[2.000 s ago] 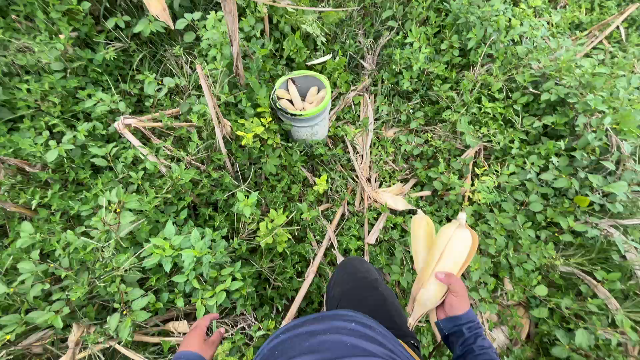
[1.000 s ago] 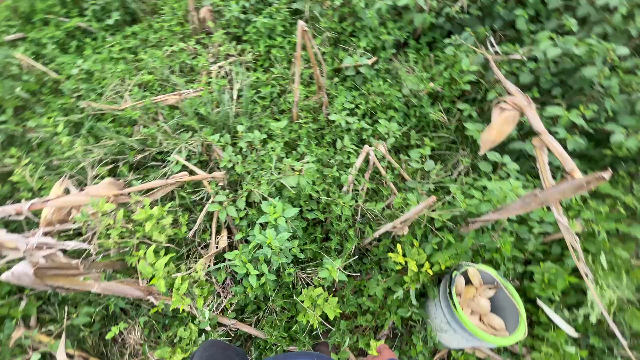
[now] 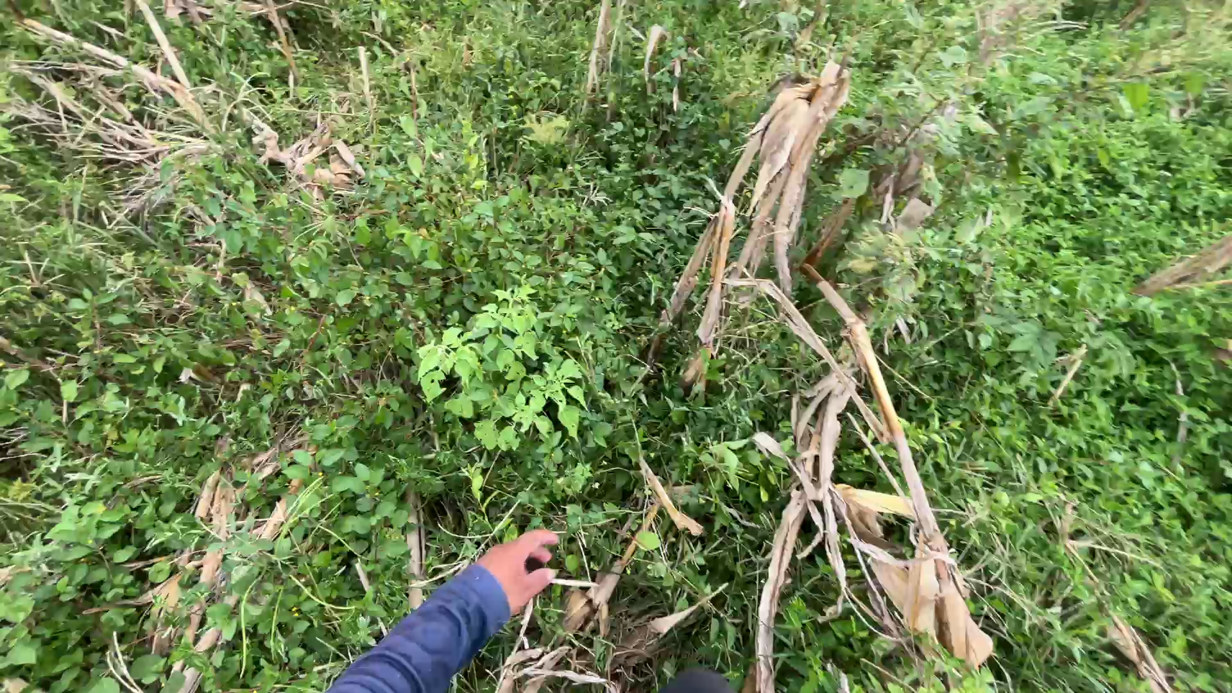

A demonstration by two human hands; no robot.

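Observation:
My left hand, in a dark blue sleeve, reaches in from the lower edge, left of centre, above the green weeds. Its fingers are loosely curled, with a gap at the thumb. A thin pale stick shows at the fingertips; whether the hand holds it cannot be told. Beneath and right of the hand lie dry husks and leaves. Farther right a bent, dry maize stalk leans down to a tan, husk-covered ear. My right hand is out of view.
Another clump of folded dry stalks stands at upper right centre. Dry stalks lie tangled at upper left, with more dry leaves at lower left. A leafy light-green weed grows ahead of the hand. A dark rounded shape shows at the bottom edge.
The view has swung far across the ground. The bucket of maize ears has left it, and so has my right hand, which held pale husk-wrapped ears two seconds ago.

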